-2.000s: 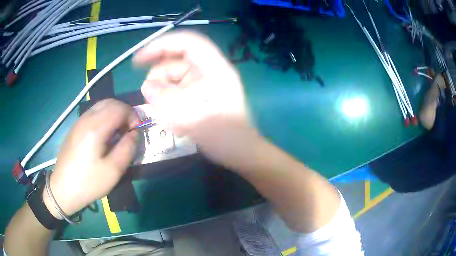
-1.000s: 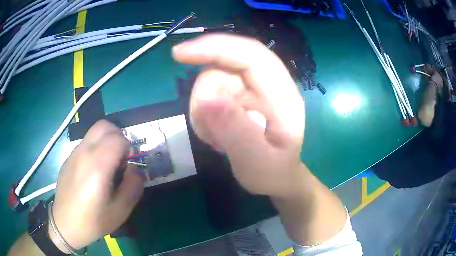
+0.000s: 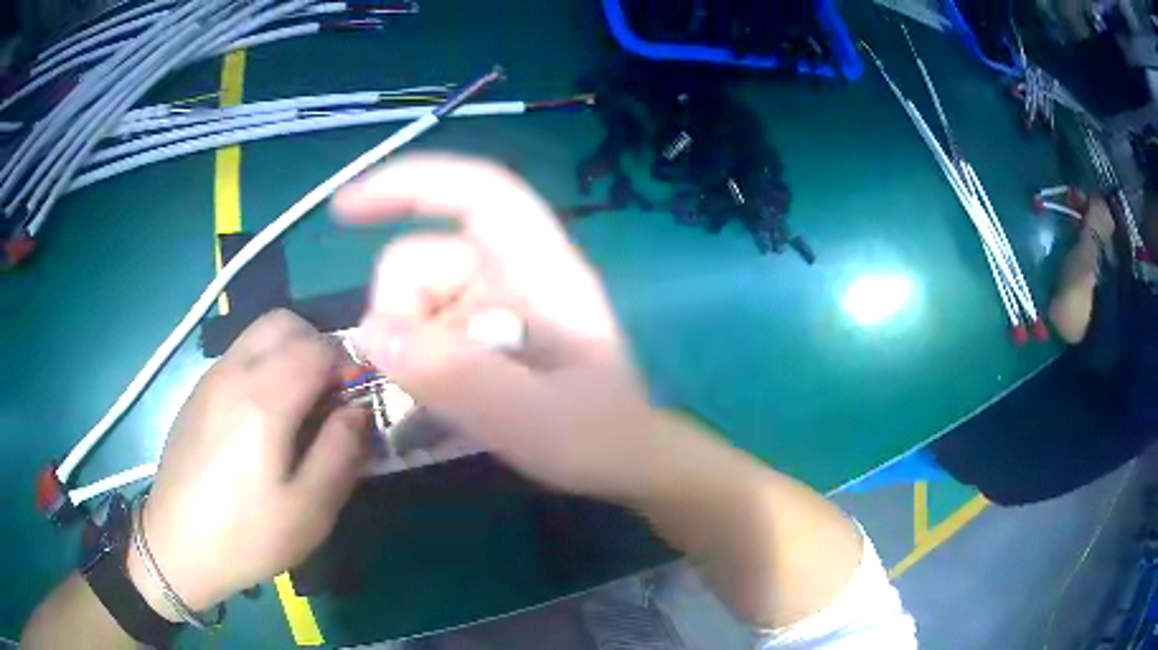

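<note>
A white two-legged cable joined at a red connector (image 3: 51, 489) lies at the left. Its long leg (image 3: 241, 260) runs up to bare core wires. Its short leg goes under my left hand (image 3: 260, 444), whose fingers pinch that cable's end, with red and blue core wires (image 3: 359, 378) showing at the fingertips. My right hand (image 3: 495, 330) is blurred and close to those wires, thumb and forefinger curled; a small white thing (image 3: 497, 331) shows in it, and I cannot tell what it is. A white card (image 3: 438, 447) lies partly hidden under my hands.
Black pieces (image 3: 724, 178) are scattered behind my right hand. A blue tray (image 3: 730, 61) stands at the rear. White cables (image 3: 254, 127) lie at the rear left, others (image 3: 978, 210) at the right. Another person's arm (image 3: 1079, 273) is at the right edge.
My right hand has moved left, back to the wires at my left hand, from over the card's right side a second ago. My left hand keeps its hold.
</note>
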